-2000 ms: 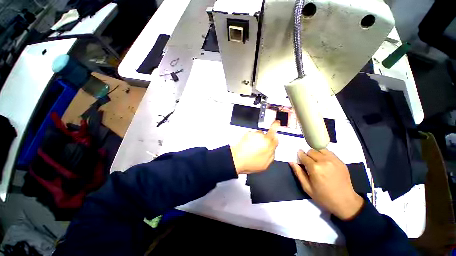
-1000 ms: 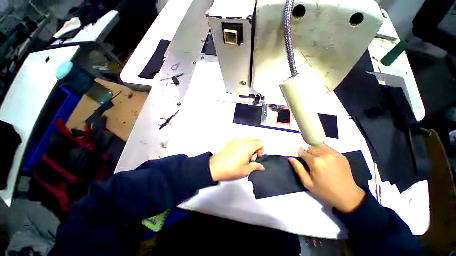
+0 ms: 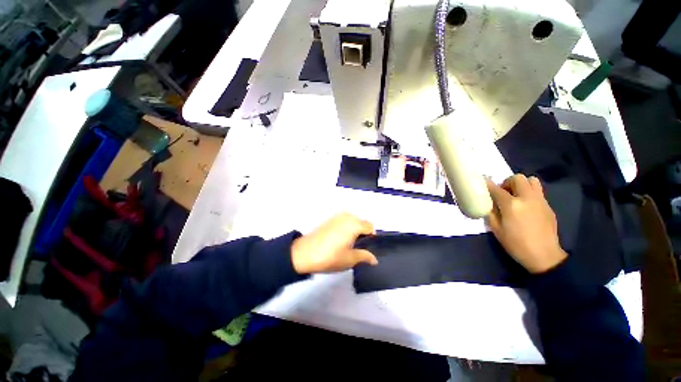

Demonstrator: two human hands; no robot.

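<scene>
A long black fabric panel (image 3: 440,261) lies on the white table in front of the machine. My left hand (image 3: 332,245) is at its upper left corner, thumb and fingers around the edge. My right hand (image 3: 526,224) is over the panel's right end, fingers curled beside the lamp; its fingertips are partly hidden, so its grip is unclear. The pale clamp frame (image 3: 387,177) sits below the machine head, with a dark piece (image 3: 414,174) in its window. Black fabric (image 3: 358,172) shows left of the clamp.
The cream lamp (image 3: 461,168) hangs between the clamp and my right hand. The off-white machine head (image 3: 485,67) stands behind. Overlapping black pieces (image 3: 586,216) lie at the right. A green cylinder (image 3: 592,82) is far right. A blue bin (image 3: 71,179) and teal bottle (image 3: 112,112) are left.
My left hand has left the clamp window and moved to the panel's left corner, then slightly left. My right hand has moved up and right. The panel's left edge has shifted left.
</scene>
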